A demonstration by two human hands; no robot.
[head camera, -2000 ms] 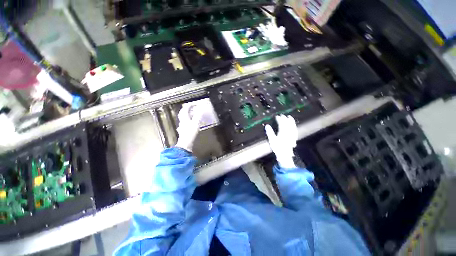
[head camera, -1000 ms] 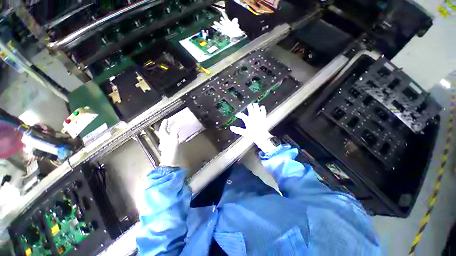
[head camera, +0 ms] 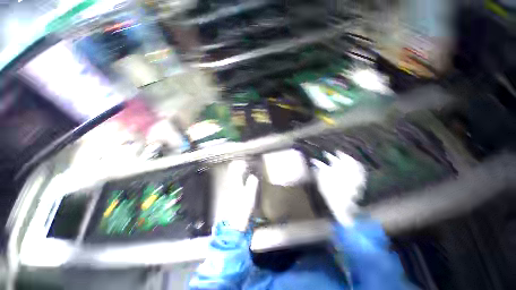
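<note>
The view is strongly blurred. My left hand point(head camera: 239, 191), in a white glove, is over the conveyor left of a white card point(head camera: 285, 167); the two do not overlap, and nothing shows in the hand. My right hand point(head camera: 342, 181), gloved, has its fingers spread at the left part of the black covered carrier point(head camera: 396, 153), which shows green patches. Whether its fingers touch the carrier is unclear. A second carrier point(head camera: 191, 207) with green circuit boards point(head camera: 144, 207) and yellow parts lies on the conveyor at the left.
The far conveyor rail point(head camera: 220, 152) and the near rail point(head camera: 141, 253) run across the view. Beyond the far rail are a dark tray with pale strips point(head camera: 261, 115), a green board on a white base point(head camera: 328, 95) and white gloves point(head camera: 369, 81).
The view has swung left, so the left carrier shows more fully. My left hand has moved off the card's edge to its left. My right hand now sits at the covered carrier's left part.
</note>
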